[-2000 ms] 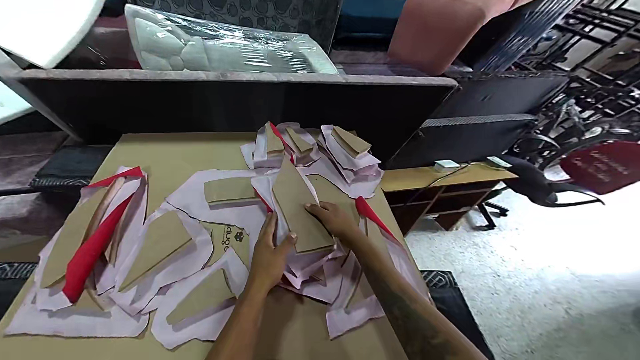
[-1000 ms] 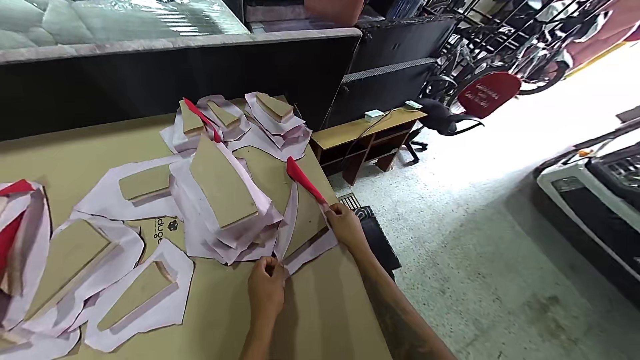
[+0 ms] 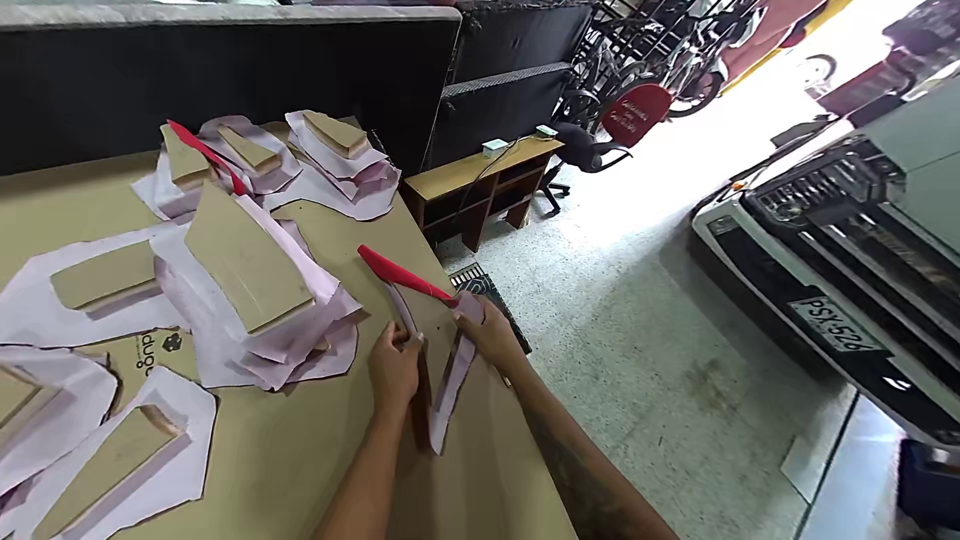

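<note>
My left hand (image 3: pixel 395 365) pinches the near-left edge of a thin upholstery piece (image 3: pixel 454 379), pale lilac with a red fabric strip (image 3: pixel 401 274) along its upper end. My right hand (image 3: pixel 489 330) grips the other side of the same piece just below the red strip. The piece stands tilted on edge over the cardboard-covered table (image 3: pixel 322 457). To the left lies a stack of lilac fabric pieces (image 3: pixel 262 352) topped by a tapered tan board (image 3: pixel 244 259). The underside of the held piece is hidden.
More lilac pieces with tan blocks (image 3: pixel 112 465) lie at the left, others (image 3: pixel 337 161) at the table's far end. A black padded panel (image 3: pixel 225 75) stands behind. Beyond the right edge are a small wooden desk (image 3: pixel 480 169), an office chair (image 3: pixel 585 150) and a vehicle front (image 3: pixel 840 285).
Both hands have left the tan-topped stack, where they were two seconds ago. The red-edged piece, earlier lying at that stack's right, is now raised between them. The view has swung right.
</note>
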